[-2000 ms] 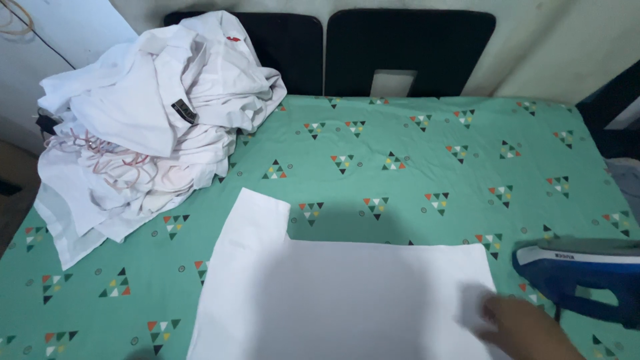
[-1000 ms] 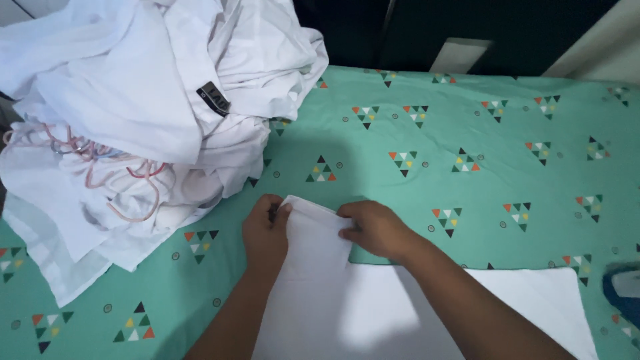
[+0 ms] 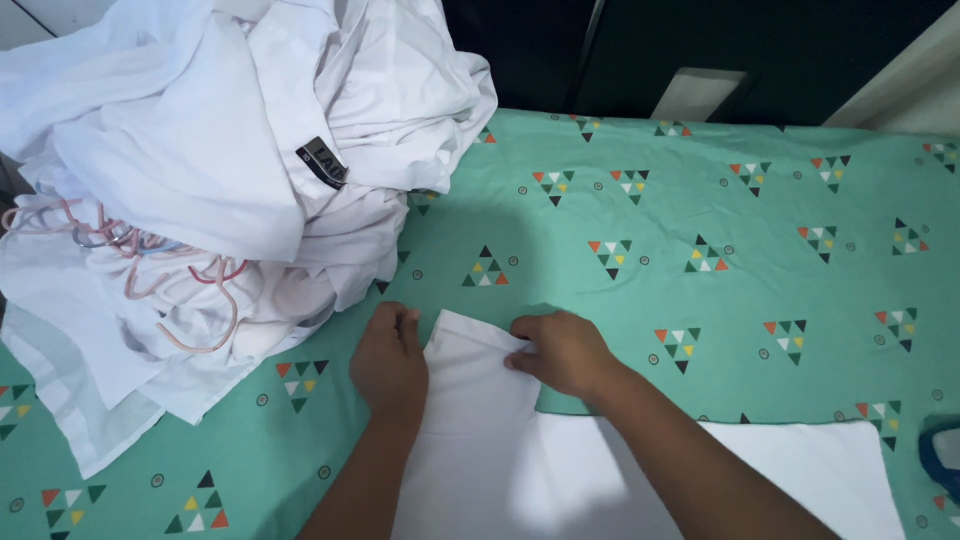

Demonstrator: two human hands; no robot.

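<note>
A white garment, its short sleeve pointing away from me, lies flat on a green sheet with triangle patterns. My right hand pinches the right corner of the sleeve's hem between thumb and fingers. Beside the sleeve's left edge is my left hand, fingers curled together; whether cloth is between them cannot be made out. The garment's body runs to the lower right, partly under my right forearm.
A heap of white garments with a dark label fills the upper left, with pink hangers poking out. Part of a blue iron shows at the right edge. Dark panels stand behind the sheet.
My right hand has moved from the garment's right side to its sleeve, and my left hand has come into view. Over the last second, the left hand has shifted slightly off the sleeve's corner. The view has moved closer.
</note>
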